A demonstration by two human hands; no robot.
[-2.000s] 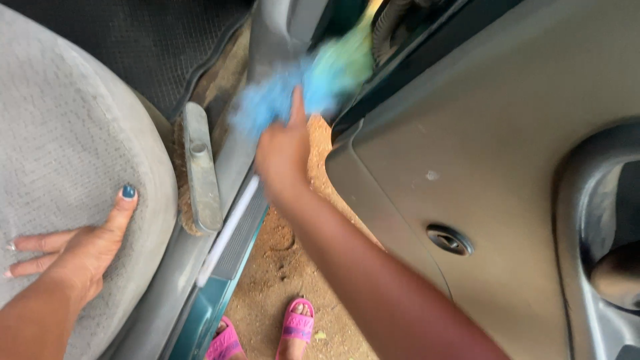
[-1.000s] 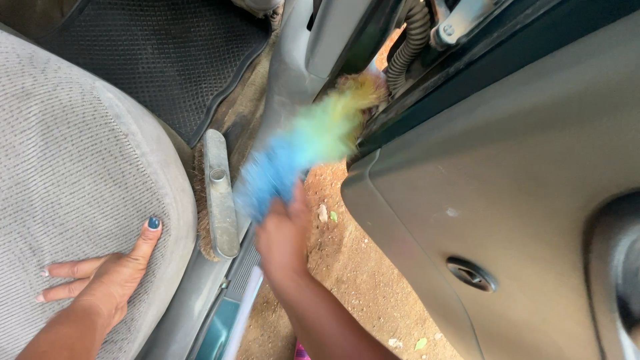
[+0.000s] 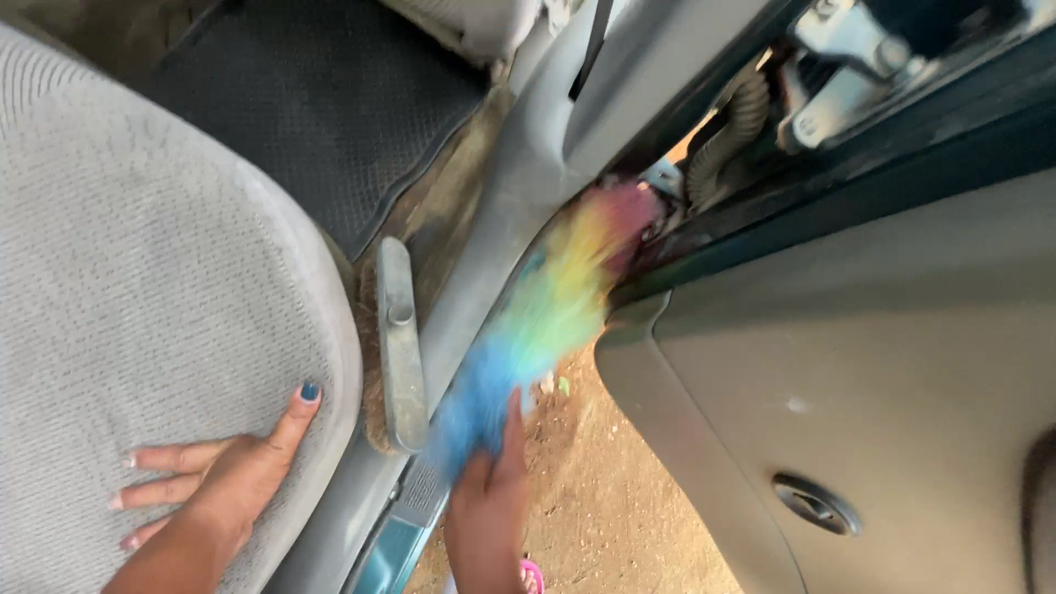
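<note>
My left hand (image 3: pixel 223 478) rests with spread fingers on the grey fabric car seat (image 3: pixel 165 289), near its rounded edge. A multicoloured fluffy duster (image 3: pixel 544 305), blurred, is held by its blue end in my right hand (image 3: pixel 491 495). Its yellow and red end reaches into the gap by the door hinge. The duster lies along the car's door sill (image 3: pixel 495 239). Between seat and sill, a brush with a grey back (image 3: pixel 402 346) and brown bristles rests on its side.
The open car door (image 3: pixel 825 346) stands at the right, with a ribbed cable sleeve (image 3: pixel 730 136) and a metal hinge arm (image 3: pixel 841 103) near its front edge. A black rubber floor mat (image 3: pixel 322 107) lies in the footwell. Sandy ground (image 3: pixel 594 478) and part of a pink sandal (image 3: pixel 534 573) show below.
The duster has moved forward along the sill, its far end now at the hinge gap. My left hand stays on the seat. The view has shifted forward.
</note>
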